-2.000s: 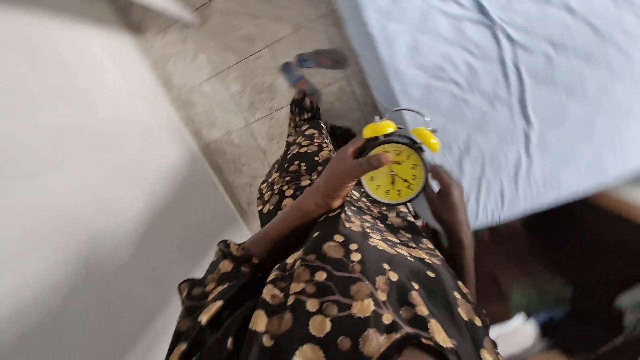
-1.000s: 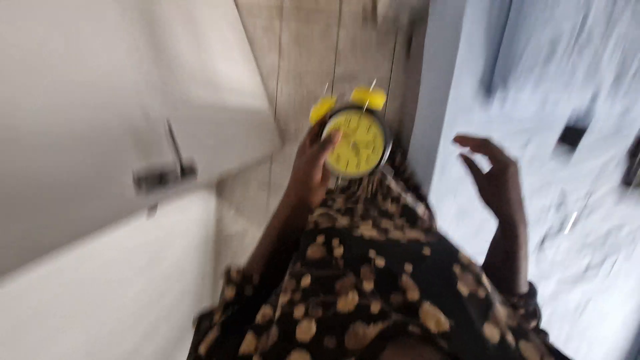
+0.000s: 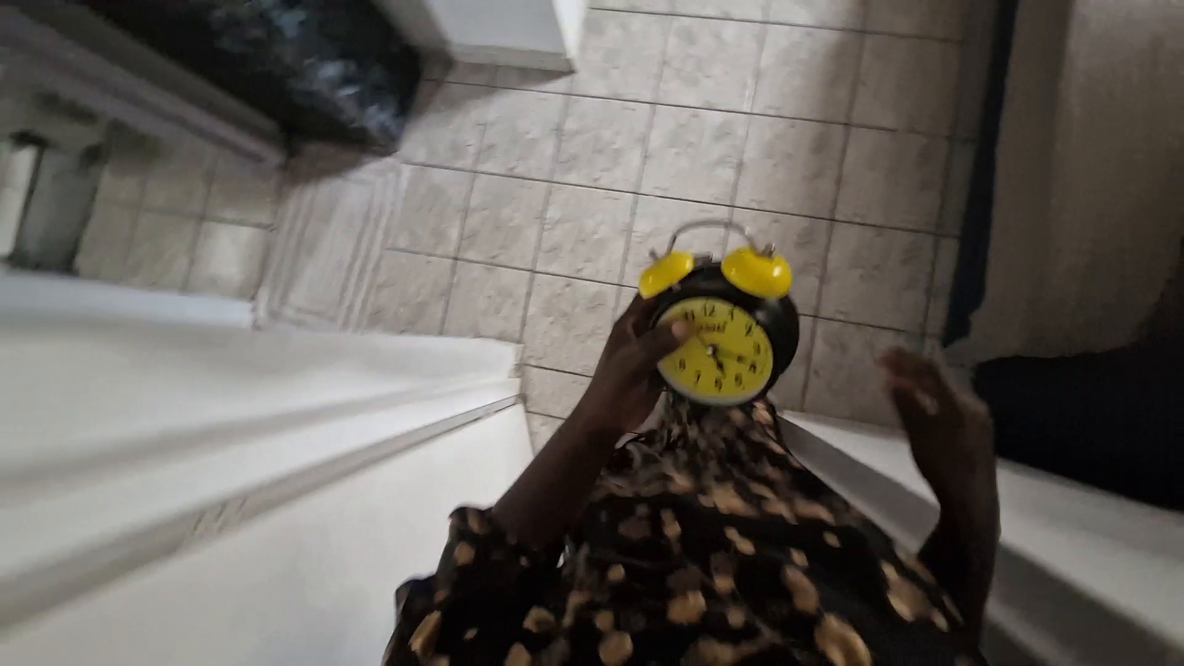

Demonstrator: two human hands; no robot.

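Observation:
My left hand (image 3: 634,365) holds a black twin-bell alarm clock (image 3: 715,351) by its left side, the thumb lying over the edge of the yellow dial. Two yellow bells and a thin metal handle top the clock, which faces up toward me. To the right of it, my right hand (image 3: 939,416) hangs in the air with nothing in it, its fingers slightly bent and blurred. Below the clock is the black garment with tan spots (image 3: 689,555) that I wear.
Beige floor tiles (image 3: 592,222) spread ahead. A white door or frame edge (image 3: 370,407) stands close on the left, and a pale ledge (image 3: 1082,527) at the lower right. A dark object (image 3: 342,74) is at the upper left; a greyish cloth-like surface (image 3: 1091,185) lies on the right.
The view has moved a lot, from beside a blue-covered surface to a doorway-like gap. My right hand was near the clock two seconds ago and is now apart from it. The clock remains in my left hand.

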